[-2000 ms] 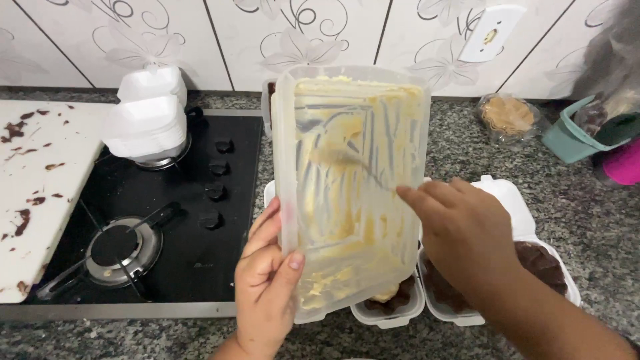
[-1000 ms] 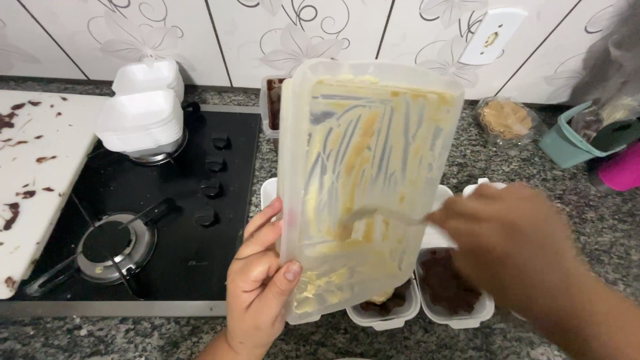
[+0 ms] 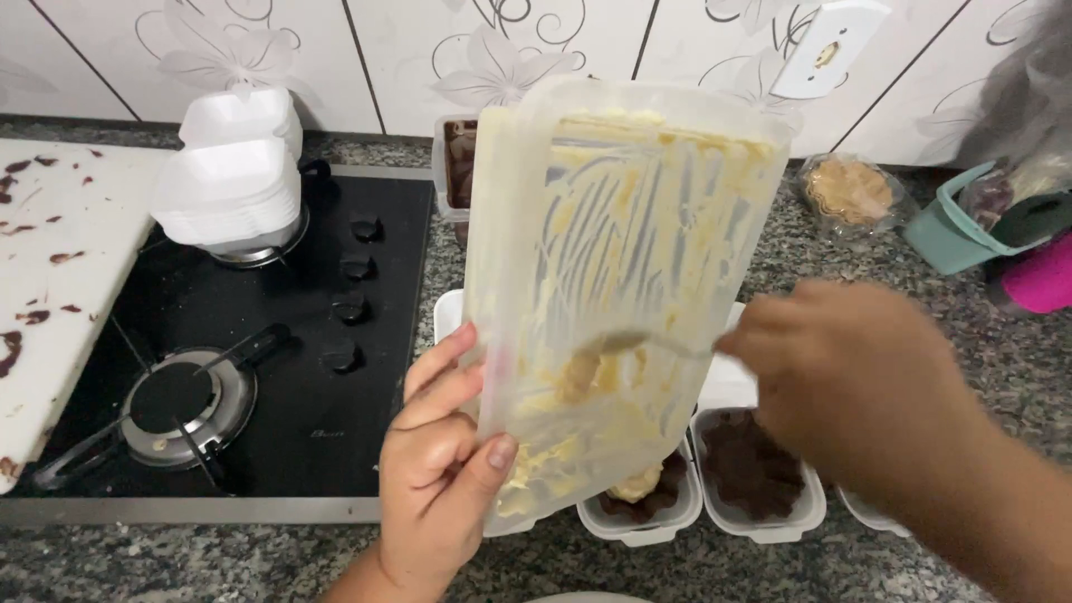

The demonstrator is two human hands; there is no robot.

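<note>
My left hand (image 3: 440, 469) grips the lower left edge of a translucent plastic container (image 3: 636, 276), which is tilted up with its inside towards me. Streaks of pale yellow cream coat its floor, and more cream lies along its lower end. In my right hand (image 3: 837, 377), blurred, is the handle of a spoon (image 3: 620, 342); its bowl is against the creamy inside, with some cream on it. Below and behind the container are white foam boxes holding dark chocolate shells (image 3: 754, 469). A lump of cream (image 3: 636, 484) sits in one of them, partly hidden by the container.
A black gas cooktop (image 3: 310, 419) lies at left, with stacked white foam boxes (image 3: 230, 193) on its rear burner and a chocolate-smeared white board (image 3: 75, 243) beside it. Behind are a chocolate-smeared plastic container (image 3: 459, 167), wrapped paper liners (image 3: 847, 191) and a teal container (image 3: 950, 222).
Inside the container, the spoon has moved down towards its lower end, along with my right hand. My left hand keeps its hold on the container.
</note>
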